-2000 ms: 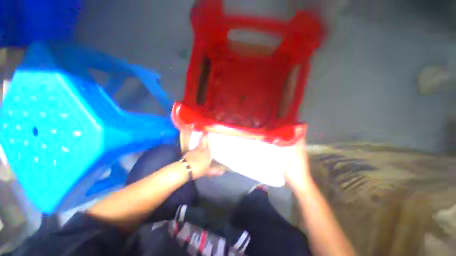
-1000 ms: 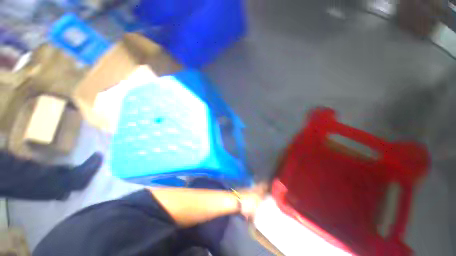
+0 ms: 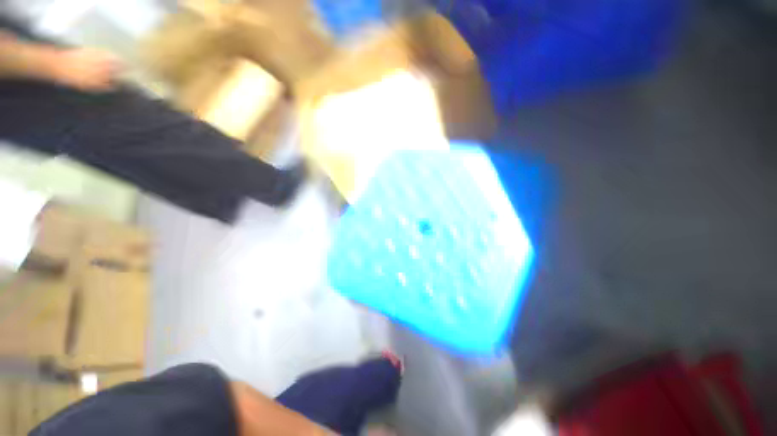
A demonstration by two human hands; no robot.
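Observation:
The light blue plastic stool (image 3: 430,247) stands upright near the middle, its dimpled top with a centre hole facing up. The red plastic stool (image 3: 664,400) is cut off by the bottom right edge and blurred. A small part of a white piece (image 3: 524,423) shows at the bottom edge beside it. My left forearm and dark sleeve enter at the bottom left, but the hand is out of the picture. My right hand is not in view.
An open carton (image 3: 328,119) with something white in it lies behind the blue stool. A dark blue container (image 3: 579,47) is at the top. Another person's hand (image 3: 89,68) and dark-trousered leg reach in from the left. Stacked brown cartons (image 3: 106,298) are at the left.
The view has swung left, so the stools appear further right and the red one is mostly cut off. My hands have left the picture. The other person's leg and hand show more.

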